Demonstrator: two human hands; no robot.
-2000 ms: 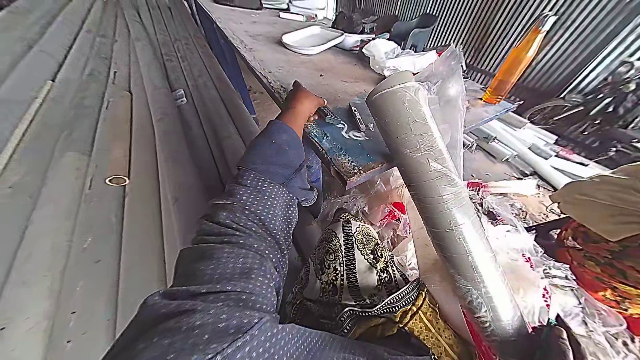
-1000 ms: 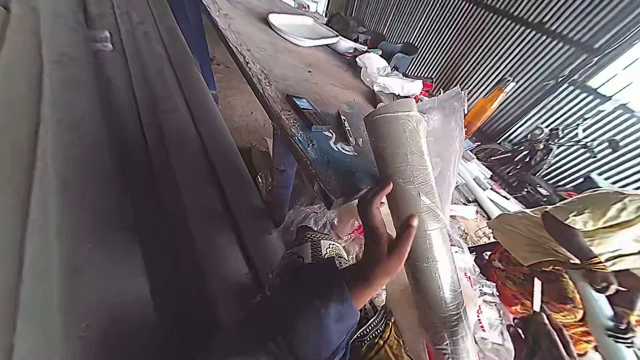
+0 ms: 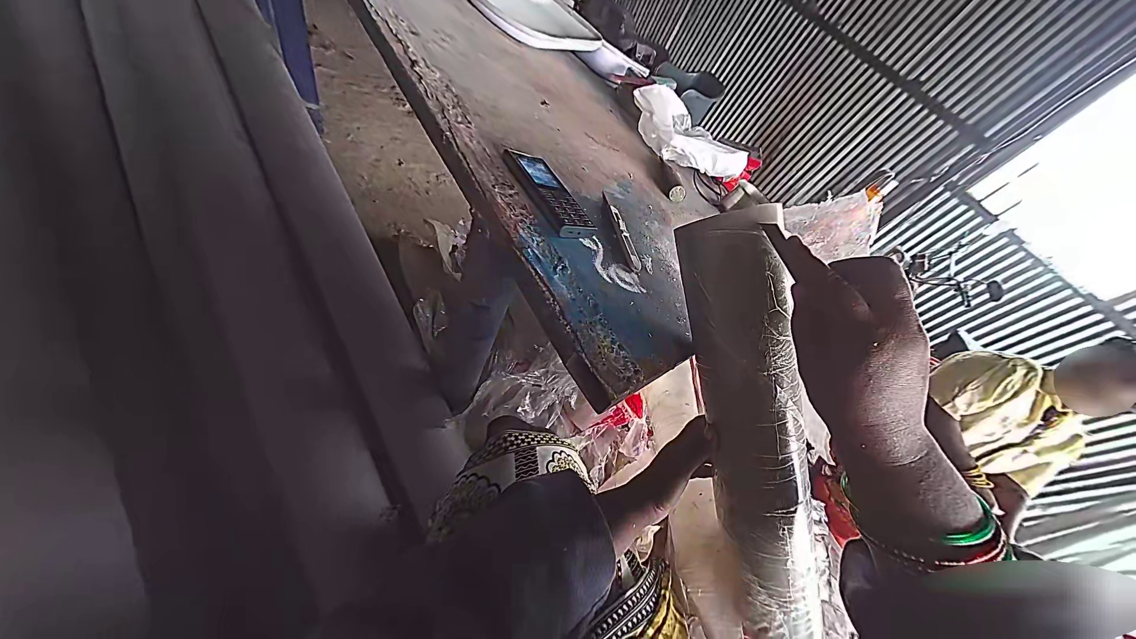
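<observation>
A large upright roll of clear plastic film (image 3: 750, 399) leans slightly in front of me, beside the corner of a worn table. My left hand (image 3: 661, 479) grips its near left side, the fingers partly hidden behind the roll. At the top rim, my right hand (image 3: 848, 333) holds the edge of the roll, with green and red bangles (image 3: 976, 532) at that wrist. On the blue-stained table top (image 3: 568, 98) lie a keypad mobile phone (image 3: 552, 193) with a lit screen and, next to it, a slim knife-like tool (image 3: 623, 232).
Long grey pipes (image 3: 222, 311) fill the left side. Farther along the table are a white tray (image 3: 541, 22) and a white plastic bag (image 3: 683, 133). Loose clear plastic (image 3: 532, 382) lies below the table corner. Another person in yellow cloth (image 3: 1003, 408) is at the right, before a corrugated metal wall (image 3: 799, 80).
My left hand has moved from the table beside the phone to the roll. My right hand has come into view at the roll's top. The view has tilted and shifted.
</observation>
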